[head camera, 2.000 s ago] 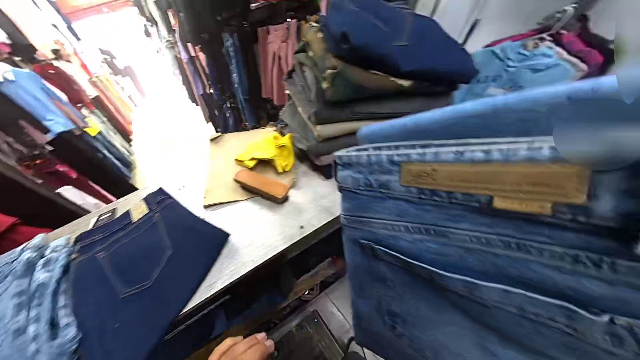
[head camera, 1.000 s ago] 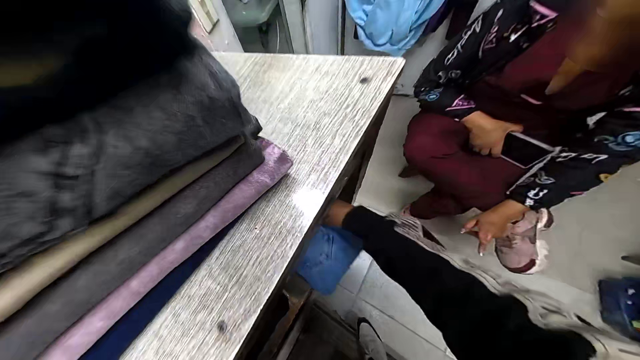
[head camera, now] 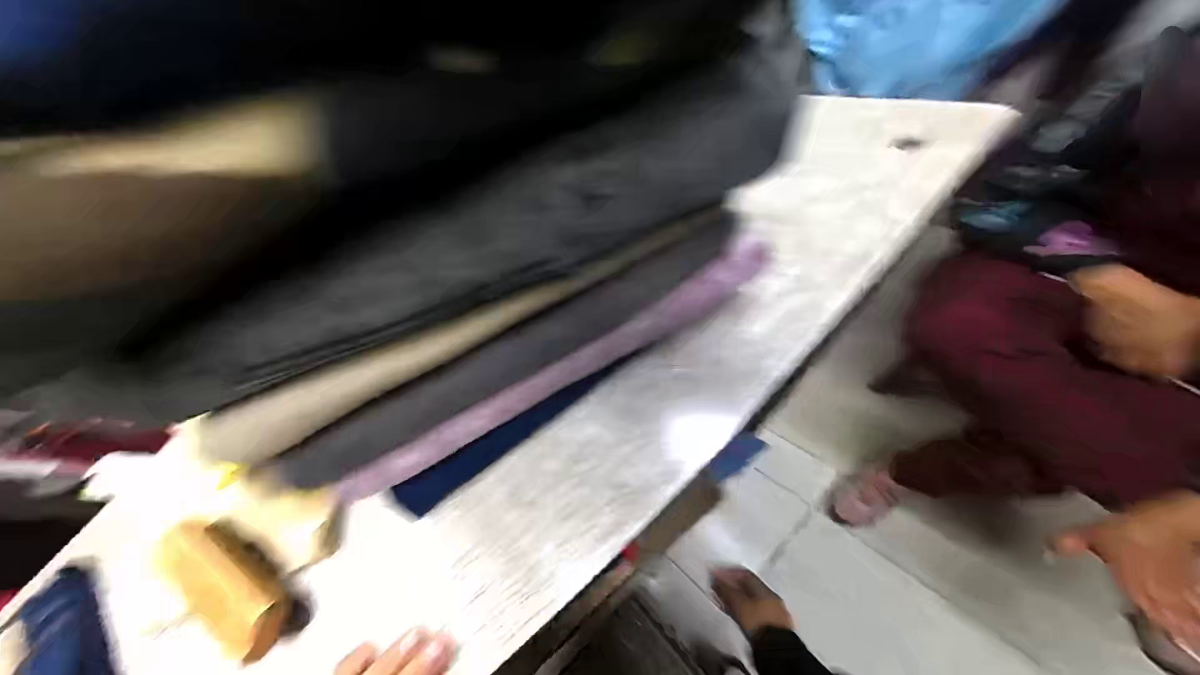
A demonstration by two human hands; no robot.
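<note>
The view is blurred. Fingertips of my left hand (head camera: 398, 654) show at the bottom edge, over the pale tabletop (head camera: 562, 497); the rest of that hand is out of frame. My right hand (head camera: 753, 600), in a black sleeve, is beside the table above the tiled floor, with nothing visible in it. A piece of blue fabric (head camera: 736, 457) shows below the table's edge. To the left of my left hand lies a wooden-backed brush (head camera: 225, 591). Behind the hands stands a tall stack of folded garments (head camera: 487, 244), dark grey, beige and lilac.
A person in maroon trousers (head camera: 1031, 366) sits low at the right, one hand (head camera: 1148, 562) near the floor. Light blue fabric (head camera: 909, 47) hangs beyond the table's far end. Folded dark blue denim (head camera: 66, 623) lies at the lower left. Tiled floor (head camera: 844, 581) runs beside the table.
My right hand has drawn back from under the table's edge, where it was at the blue fabric. My left fingertips have come into view. The view has shifted toward the left part of the table.
</note>
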